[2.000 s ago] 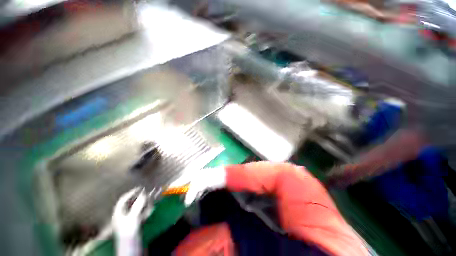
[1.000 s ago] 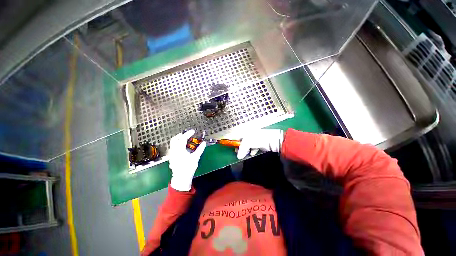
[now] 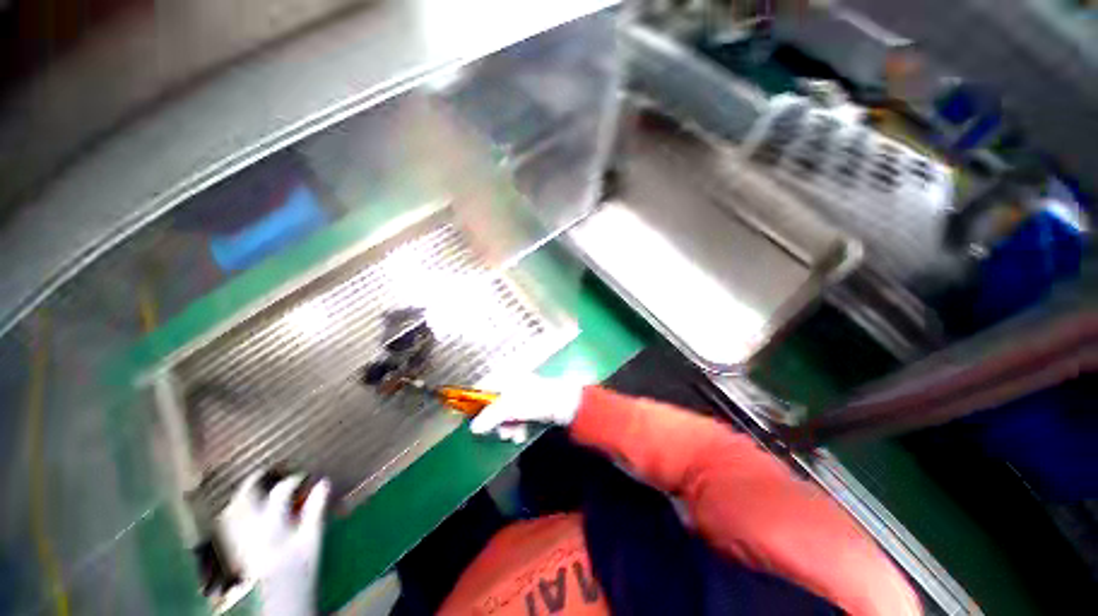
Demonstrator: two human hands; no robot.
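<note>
The perforated metal tray (image 3: 283, 391) lies in front of me, blurred. My left hand (image 3: 271, 535), in a white glove, is at its near left corner. A dark coil component with an orange-brown bit (image 3: 301, 493) shows between the fingers; the glove hides part of it. Other dark components (image 3: 214, 566) are beside that hand at the tray's left edge. My right hand (image 3: 530, 407), also gloved, is shut on the cutting pliers (image 3: 467, 398) by their orange handles. The jaws point left at a cluster of dark components (image 3: 403, 343) mid-tray; contact is unclear.
A clear shield (image 3: 542, 144) stands over the tray's far side. Right of it are a stainless tray (image 3: 686, 259), a white slotted basket (image 3: 855, 163) and a blue bin (image 3: 1029, 265). A brownish bench post (image 3: 963, 379) crosses at right. A blue stool (image 3: 271, 229) shows beyond.
The view has turned toward the right. My left hand has moved with the component from near the pliers to the tray's left corner. The pliers' jaws are now by the mid-tray cluster.
</note>
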